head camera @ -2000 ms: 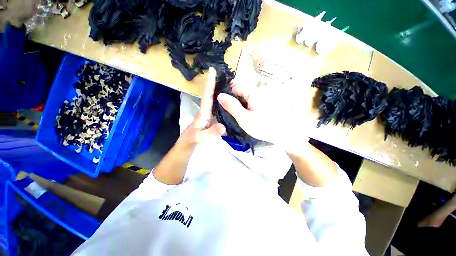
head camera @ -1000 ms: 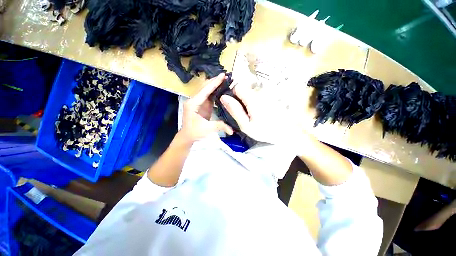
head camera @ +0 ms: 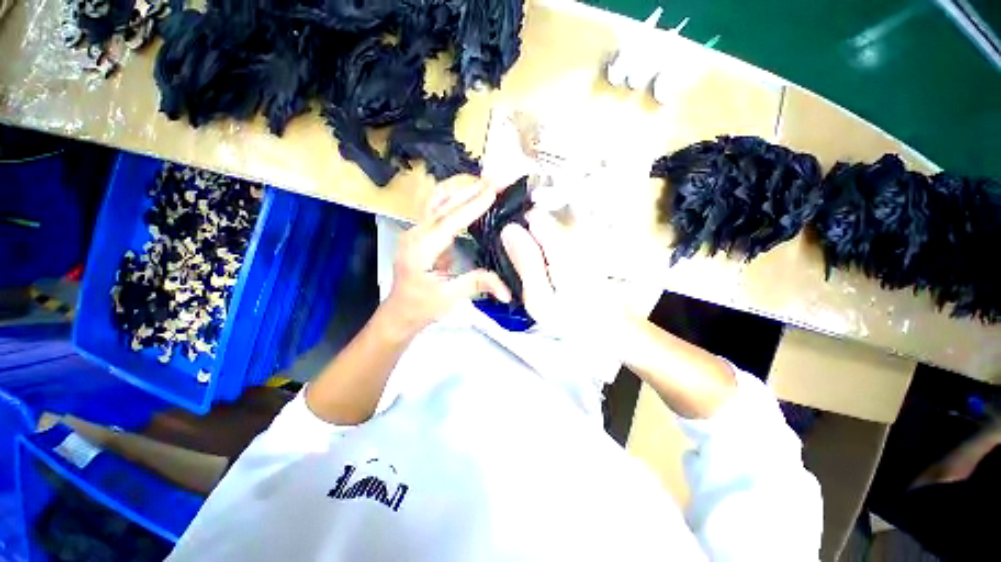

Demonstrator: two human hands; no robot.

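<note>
A black moulded part with jagged ends point(head camera: 502, 244) is held between both hands at the bench's near edge. My left hand point(head camera: 431, 263) grips its left side, with the fingers towards its top and the thumb low. My right hand point(head camera: 554, 269) grips its right side and is washed out by glare. The fingers hide much of the part. A loose heap of black parts point(head camera: 329, 68) lies at the upper left of the bench. A neat row of black parts point(head camera: 741, 198) lies to the right.
Small white pointed bottles point(head camera: 637, 75) stand near the green conveyor point(head camera: 867, 55). A blue crate point(head camera: 244, 296) with small black-and-tan parts is below left. Another crate point(head camera: 99, 489) is at lower left. A carton point(head camera: 840, 379) is below right. A blurred arm point(head camera: 966, 456) shows at the right edge.
The view has shifted, so the bench things appear further left. Both hands still hold the black part; my left fingers, straight at first, are now bent around its top, and the part looks turned.
</note>
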